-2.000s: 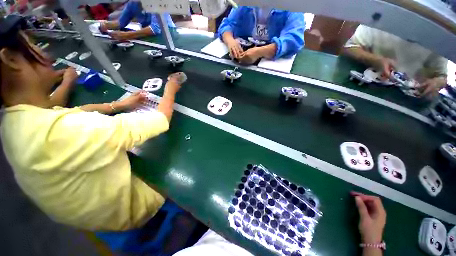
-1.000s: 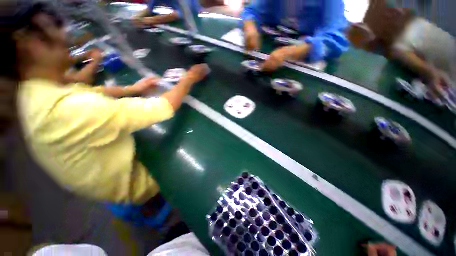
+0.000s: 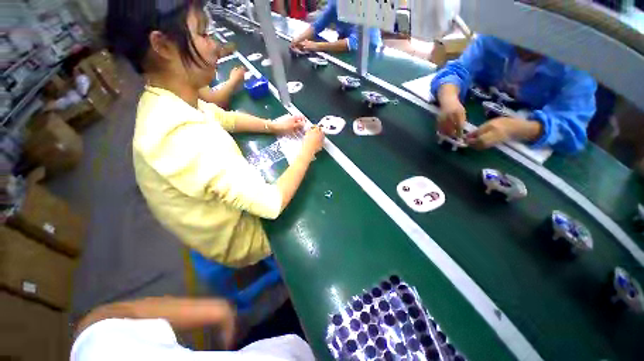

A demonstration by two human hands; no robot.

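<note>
A shiny clear pad sheet with rows of black discs [image 3: 385, 324] lies flat on the green bench at the bottom, cut off by the picture's edge. My left hand [image 3: 220, 323] is at the lower left, left of the bench edge and away from the sheet. It is strongly blurred, so its fingers and anything in them cannot be made out. My right hand is out of the picture. A white housing cover [image 3: 421, 194] lies flat on the dark belt beyond the pale rail.
A neighbour in yellow [image 3: 198, 169] works at the bench on the left, over a pale sheet [image 3: 272, 156]. Open housing halves [image 3: 572, 231] stand along the belt. A person in blue [image 3: 558, 106] handles one opposite. Cartons [image 3: 35, 240] stand at far left. A blue bin [image 3: 256, 87] is farther up.
The view has swung left. My right hand has gone out of the picture, and my left arm has come in at lower left. Covers at the right have left the view.
</note>
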